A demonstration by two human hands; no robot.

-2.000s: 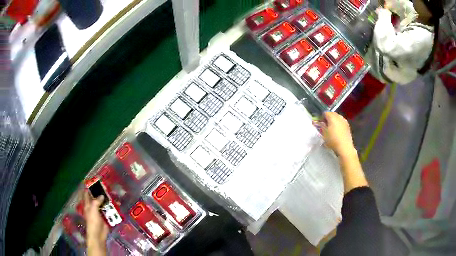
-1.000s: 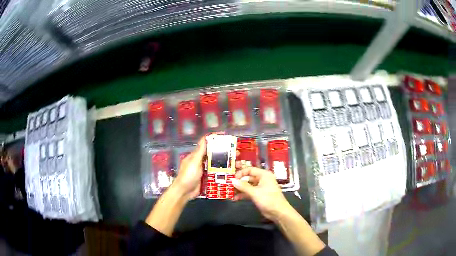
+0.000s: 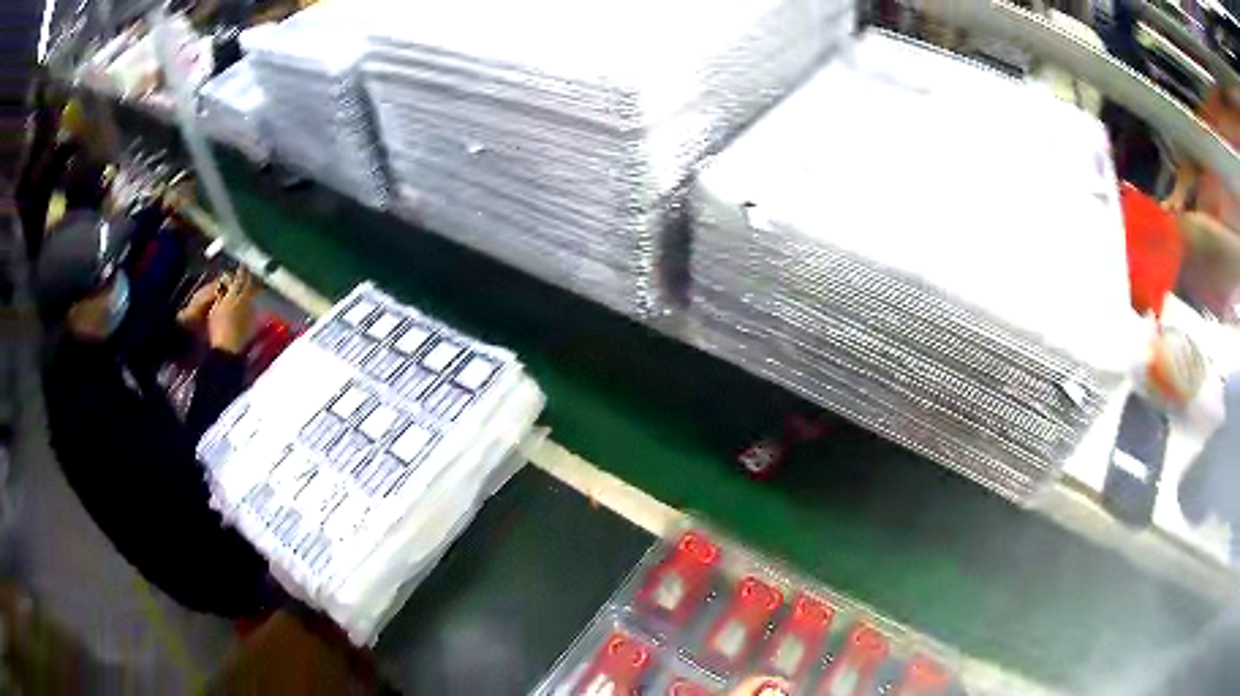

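Observation:
A clear plastic phone tray (image 3: 598, 639) lies at the bottom edge, cut off by it. Several red phones (image 3: 745, 625) sit in its pockets, with pale labels showing. A small pale orange patch shows at the bottom edge over the tray; I cannot tell if it is a fingertip. Neither of my hands can be made out. A thick stack of white film trays (image 3: 449, 524) stands left of the phone tray, with black phone-shaped outlines on top.
The green belt (image 3: 619, 435) runs beyond the trays, with a small dark-red phone (image 3: 762, 457) on it. Tall silvery ridged stacks (image 3: 898, 292) stand past the belt. A masked worker (image 3: 123, 422) in dark clothes is at left. A dark slab (image 3: 1137, 456) lies at right.
The view has swung left and up. The phone tray is now at the bottom edge, and the film stack is nearer the middle. My hands and the held phone have dropped out of clear view.

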